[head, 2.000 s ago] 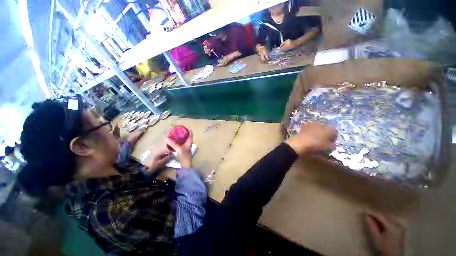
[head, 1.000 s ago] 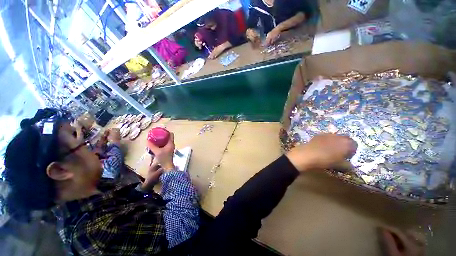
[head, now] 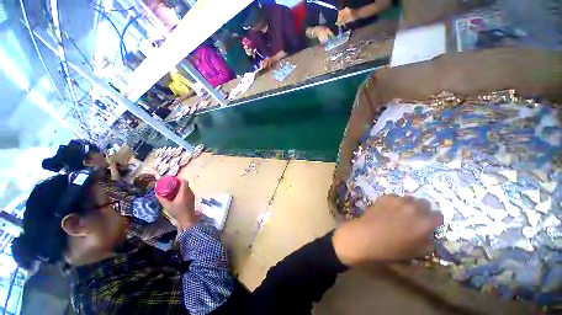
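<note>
An open brown carton [head: 468, 69] stands at the right, heaped with small blue-grey, silver and gold metal parts [head: 493, 184]. My left hand [head: 391, 231], in a black sleeve, reaches over the carton's near left edge. Its fingers are bent at the parts; whether they hold one is hidden. My right hand is not in view. Left of my arm, a neighbouring person's hand [head: 181, 206] holds a red-pink driver [head: 167, 187] above the bench. A white square plate [head: 220, 216] with small dark parts on it lies beside that hand.
Brown bench [head: 246, 178] with scattered small parts [head: 251, 167]. Rows of pale round pieces [head: 174, 159] lie at its far left. A green belt [head: 283, 126] runs behind. People work across it with plates [head: 283, 71]. A white raised shelf [head: 179, 46] crosses the upper left.
The view has moved closer to the carton, and my left hand stays at its near left side. My right hand, seen earlier at the bottom right, is out of view. The neighbour's driver appears further left.
</note>
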